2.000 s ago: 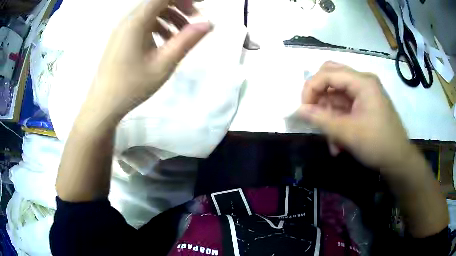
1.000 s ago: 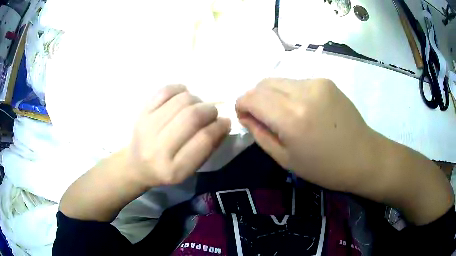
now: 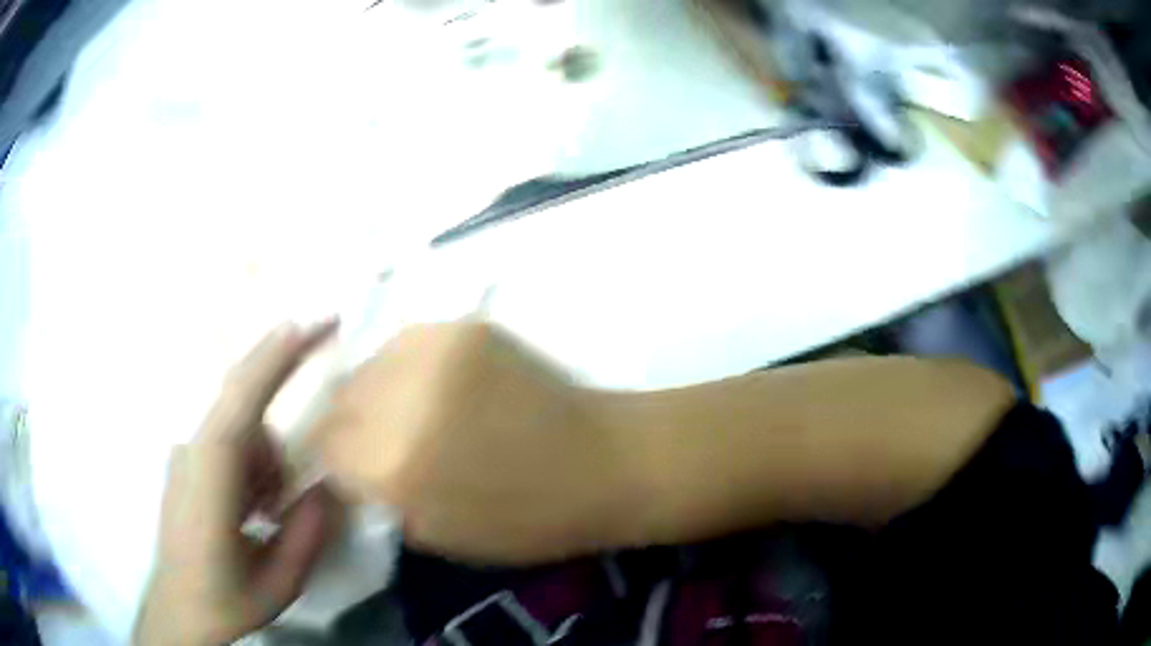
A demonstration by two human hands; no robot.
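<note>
The view is blurred and very bright. A large white cloth [image 3: 139, 290] covers the left side, its folds washed out. My left hand [image 3: 246, 492] is at the lower left, thumb and fingers curved around a bit of white cloth. My right hand [image 3: 442, 435] is beside it, back of the hand up, fingertips against the left hand's fingers. Its fingertips are hidden, so I cannot tell if it grips the cloth.
Black-handled scissors [image 3: 839, 152] lie at the upper right on the white table [image 3: 707, 278]. Beside them are white strips and an orange-brown handle. A red patterned item [image 3: 1060, 107] lies at the far right. A round brass-coloured knob [image 3: 576, 63] shows at the top.
The view has swung to the right, so the table and scissors sit further left. Both hands now appear lower left, close together. Two seconds ago they were apart.
</note>
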